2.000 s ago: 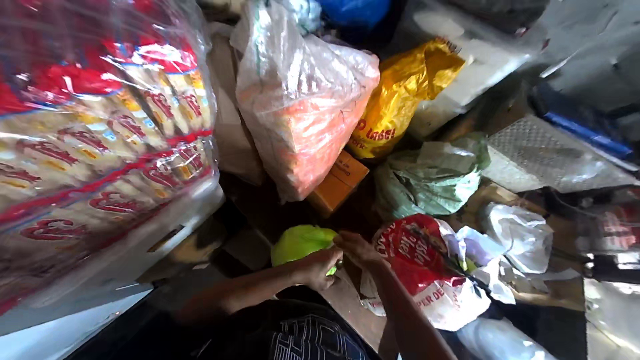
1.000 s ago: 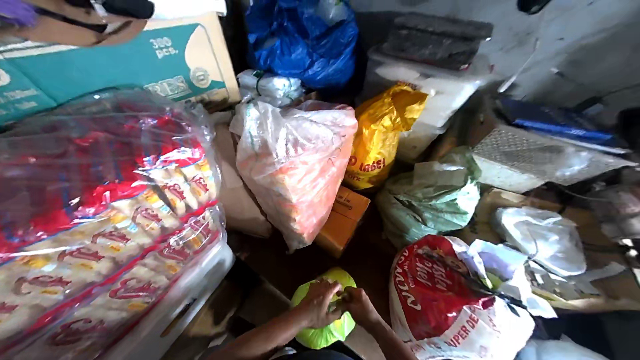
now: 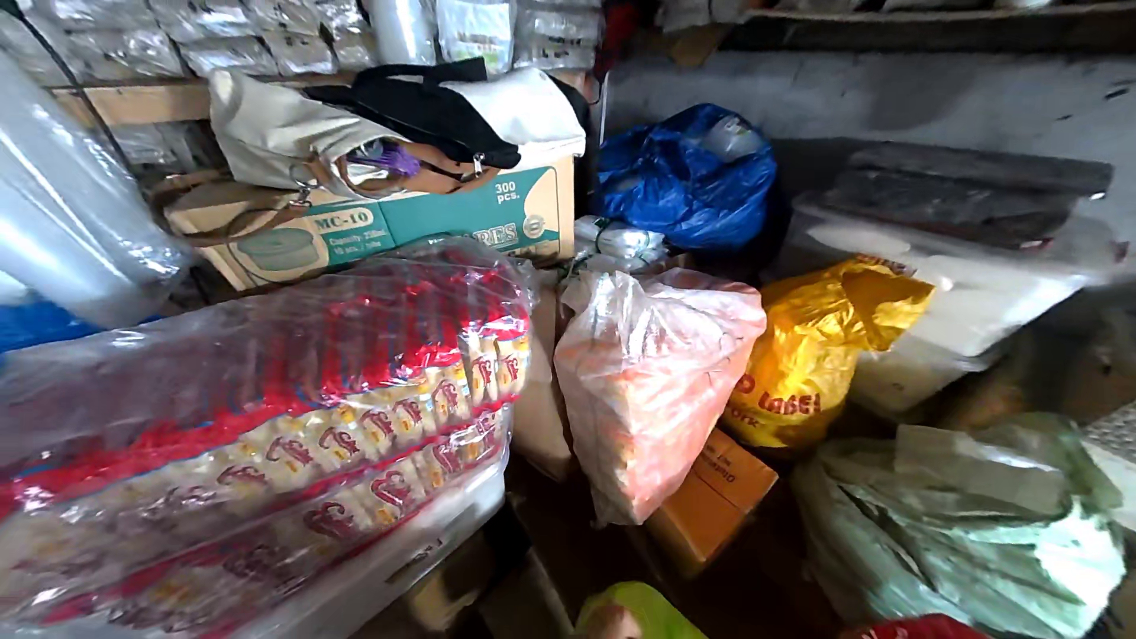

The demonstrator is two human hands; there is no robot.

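Note:
At the bottom edge, the top of a yellow-green plastic bag shows. A small blurred patch of skin, which looks like part of my left hand, lies against it; its grip is hidden below the frame. My right hand is out of view. Just above stands an orange-brown cardboard box, with a clear plastic bag of pinkish-orange contents beside and partly over it. A yellow plastic bag is behind the box, and a pale green plastic bag is to the right.
Plastic-wrapped packs with red tops fill the left, on a white container. Behind them, a fabric bag lies on a printed carton. A blue plastic bag and a translucent storage bin stand at the back.
The view has swung upward and left. Both hands, seen earlier at the top of the yellow-green bag, have dropped almost wholly out of frame.

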